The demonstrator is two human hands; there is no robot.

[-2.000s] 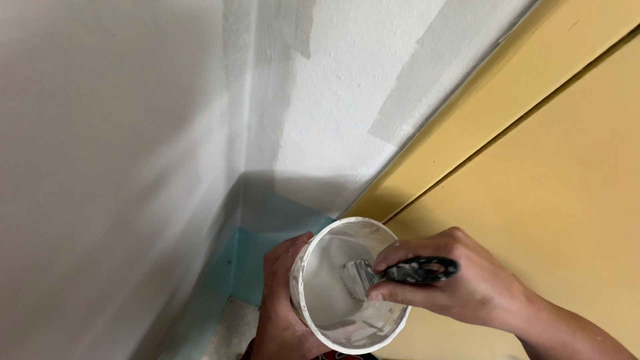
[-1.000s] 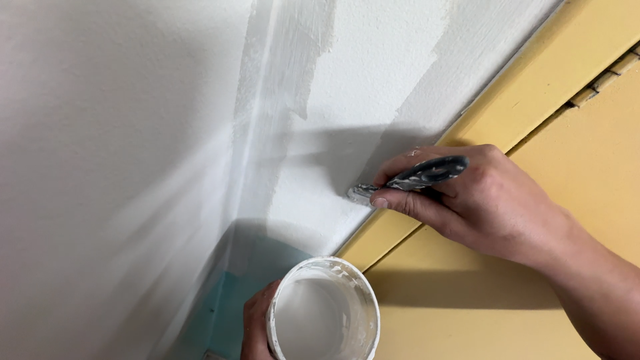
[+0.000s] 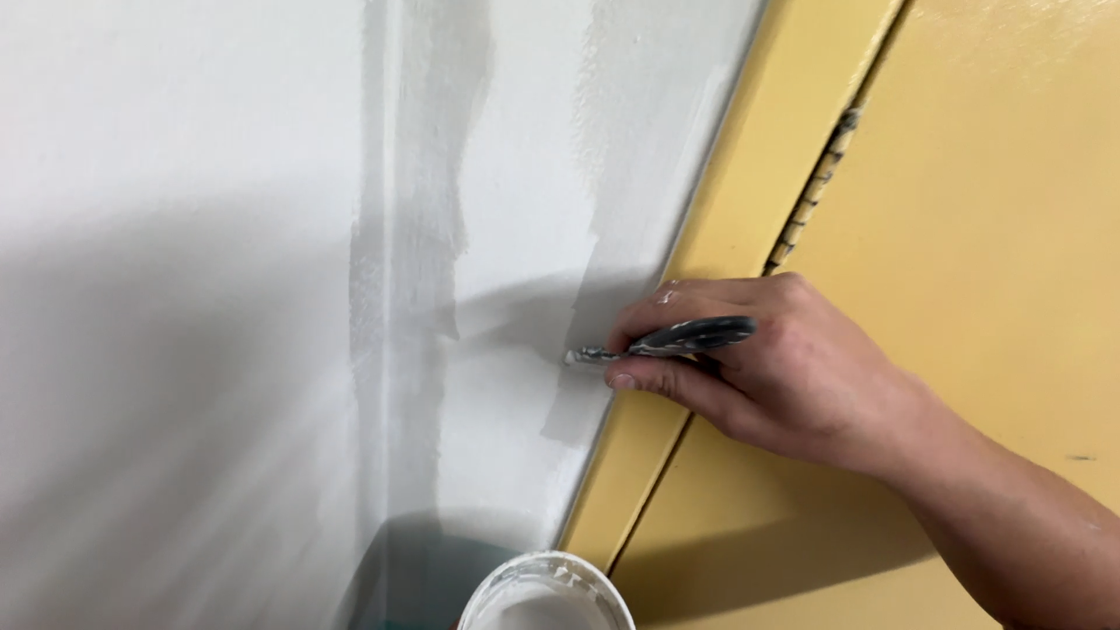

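A paintbrush with a black, paint-spotted handle (image 3: 691,336) is pinched between the thumb and fingers of my right hand (image 3: 744,359). Its bristles are at the white wall (image 3: 516,219), over a grey painted strip beside the yellow door frame (image 3: 731,166). White paint marks one of my fingers. At the bottom edge of the view stands a round white tub (image 3: 547,604) with white paint inside, cut off by the frame. My left hand is almost wholly hidden; only a dark sliver shows at the tub's left side.
A yellow door (image 3: 989,262) with a hinge (image 3: 814,192) fills the right side. The left wall (image 3: 175,262) meets the white wall at a corner with grey strips. Blue-green sheeting (image 3: 446,577) covers the low part of the corner.
My right hand has moved the brush from inside the tub to the wall strip beside the door frame. The tub and my left hand sit lower in view, which has shifted.
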